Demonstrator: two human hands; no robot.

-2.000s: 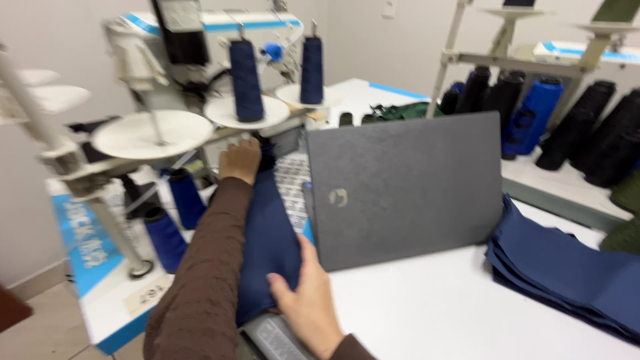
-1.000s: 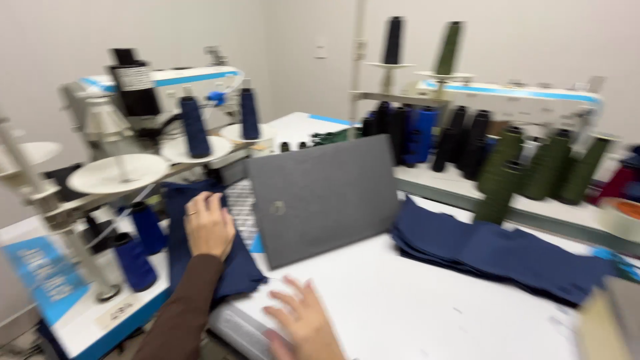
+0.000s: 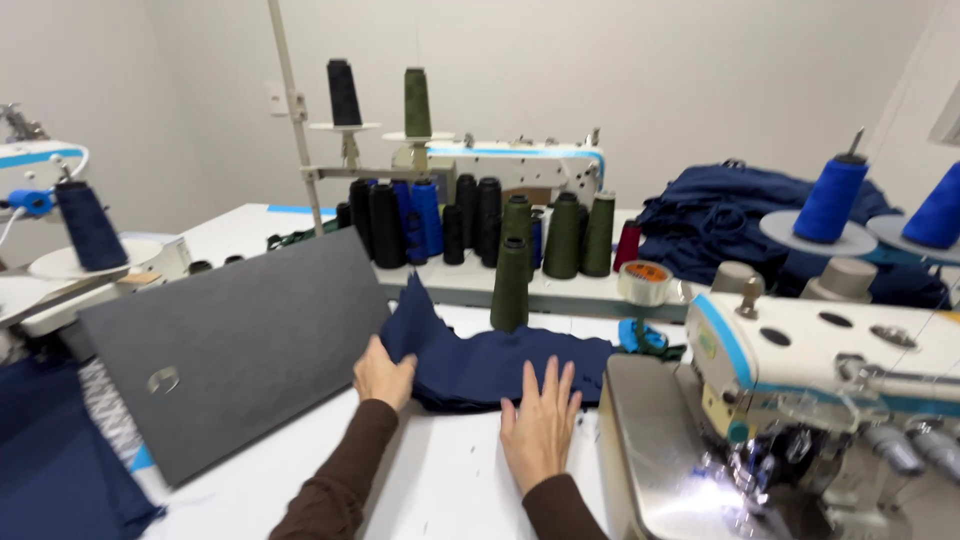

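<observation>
A stack of navy fabric pieces [image 3: 487, 364] lies on the white table between a grey laptop [image 3: 247, 345] and an overlock sewing machine [image 3: 810, 360]. My left hand [image 3: 384, 375] is at the stack's left end beside the laptop's edge, fingers curled at the fabric; whether it grips a layer is unclear. Spread flat, my right hand [image 3: 541, 420] has its fingertips on the stack's front part and holds nothing. Behind the stack stands an olive thread cone [image 3: 511, 289]. More navy fabric [image 3: 60, 450] lies at the lower left, away from both hands.
Several thread cones [image 3: 465, 214] stand along the back table, with a roll of clear tape [image 3: 644, 283] at their right. A navy fabric heap [image 3: 720, 217] is behind the overlock. Blue cones [image 3: 831, 199] sit on stands at the right; another sewing machine [image 3: 517, 161] is at the back.
The view has swung right. My left hand has left the navy fabric left of the laptop and is now at the stack on its right. My right hand has moved onto that stack.
</observation>
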